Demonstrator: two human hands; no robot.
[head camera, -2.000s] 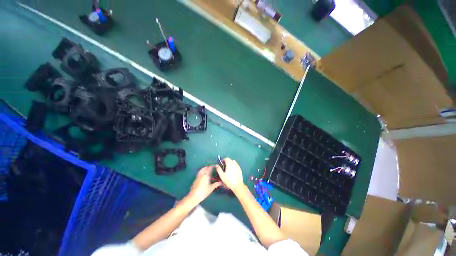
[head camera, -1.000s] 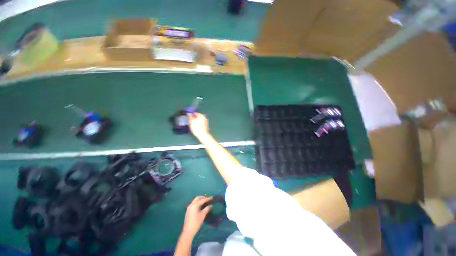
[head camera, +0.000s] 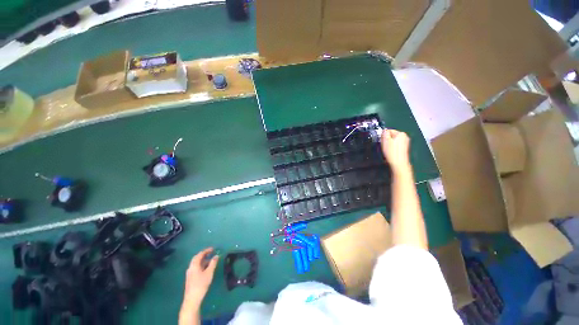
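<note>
My right hand (head camera: 395, 147) is at the upper right end of the black motor tray (head camera: 333, 171), with its fingertips at the small silver motors (head camera: 369, 126); whether it grips one I cannot tell. My left hand (head camera: 201, 270) is over the green surface with its fingers apart, left of a loose black motor housing (head camera: 240, 270) and not touching it. Blue wired components (head camera: 306, 247) with red leads lie in a pile below the tray. Motor subassemblies stand along the belt, the nearest one (head camera: 162, 170) with a silver centre, a blue piece and wires sticking up.
A heap of black housings (head camera: 82, 260) lies at the lower left. A small open carton (head camera: 359, 247) is beside the blue parts. A white rail (head camera: 222, 191) divides the belt from the work strip. The wooden ledge holds a shallow box (head camera: 103, 79). Large cartons (head camera: 473, 184) are at right.
My right hand has left the subassembly on the belt and moved right to the motors in the tray. My left hand has let go of the black housing. The view has shifted right.
</note>
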